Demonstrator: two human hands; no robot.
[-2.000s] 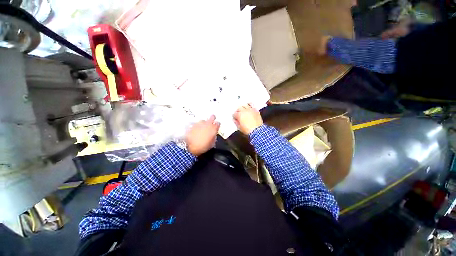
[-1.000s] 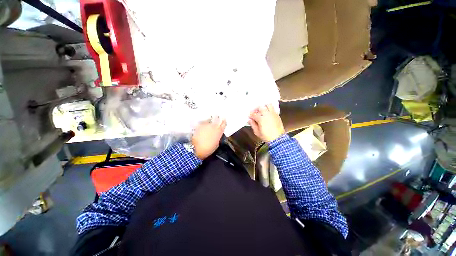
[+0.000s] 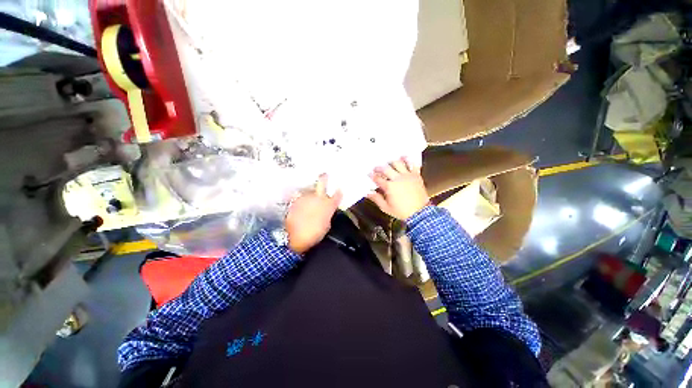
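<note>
White paper sheets (image 3: 319,68) lie on the table's right end, very bright. Several small dark fasteners (image 3: 331,142) are scattered on the paper, with a denser group of specks at its left. My left hand (image 3: 311,217) rests at the near edge of the paper, its fingers pointing towards the fasteners. My right hand (image 3: 400,188) lies on the paper's near right corner with its fingers somewhat spread. No larger thing shows in either hand; whether a tiny part is between the left fingertips cannot be told.
A red tape dispenser (image 3: 168,91) stands left of the paper. A crinkled clear plastic bag (image 3: 205,227) hangs over the table edge. The press base (image 3: 99,193) is at the left. Open cartons (image 3: 516,212) stand at the right. A red stool seat (image 3: 178,274) is below the table.
The other person at the right has gone out of view. My right hand's fingers have spread on the paper. The view has shifted, so the dispenser sits further left.
</note>
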